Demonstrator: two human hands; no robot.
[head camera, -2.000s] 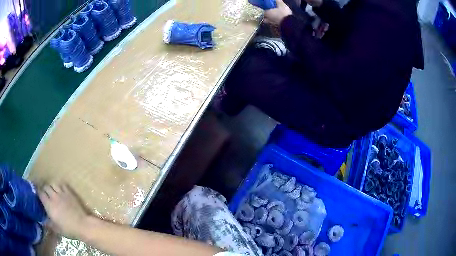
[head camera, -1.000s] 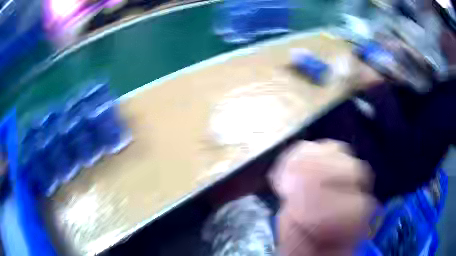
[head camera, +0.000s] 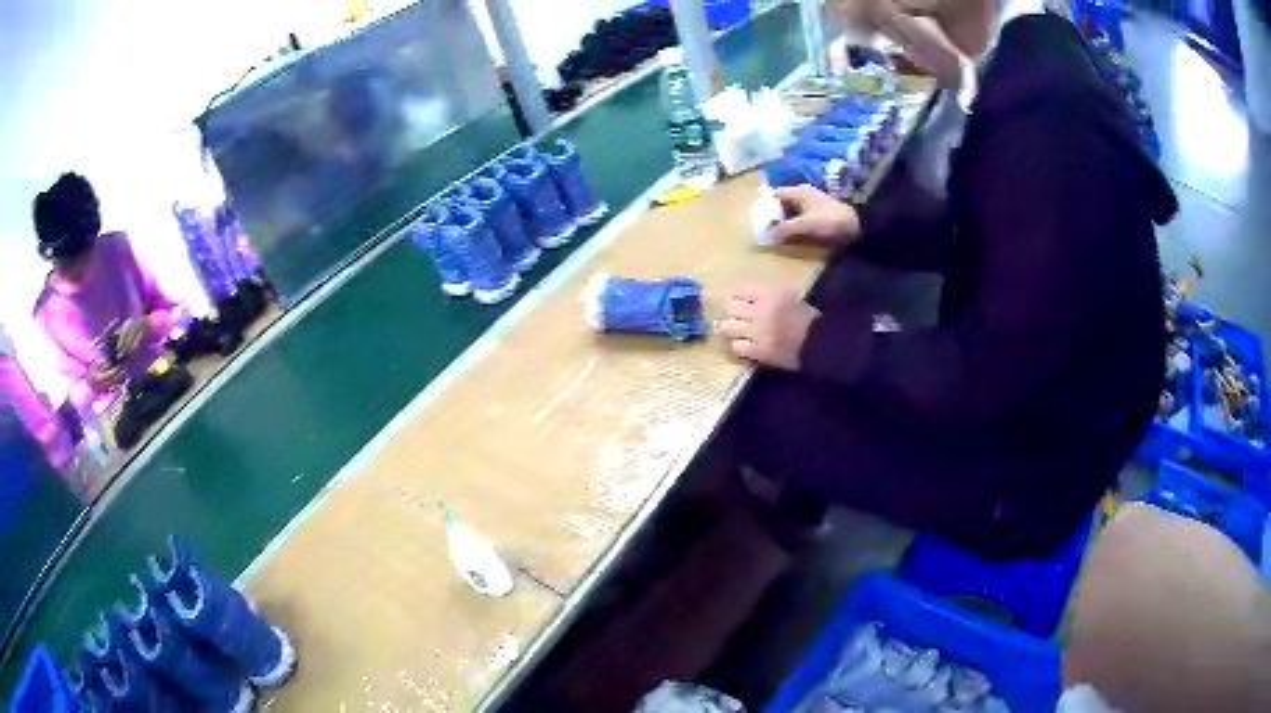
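Observation:
A blurred, bare rounded shape (head camera: 1168, 613) fills the lower right, close to the camera. It appears to be my right hand or arm; no fingers or held thing can be made out. My left hand is out of the picture. A white glue bottle (head camera: 478, 560) lies on the bench, its thin green nozzle pointing up-left. Several dark blue tubular pieces (head camera: 230, 634) stand in rows at the lower left, notched tops up, whitish rims down. Pale rings (head camera: 899, 683) show in the blue ring bin (head camera: 815, 669) at the bottom.
The tan bench (head camera: 460, 404) curves beside a green surface (head camera: 314, 432). More blue pieces (head camera: 481, 251) stand there. One piece (head camera: 648, 307) lies near a seated neighbour (head camera: 976, 320), who holds something white. A bottle, tissues and more pieces are farther along. Another person sits at left.
The view has swung up and right. The hand on the left blue pieces has left them. A blurred fist-like shape seen near the centre now lies at the lower right.

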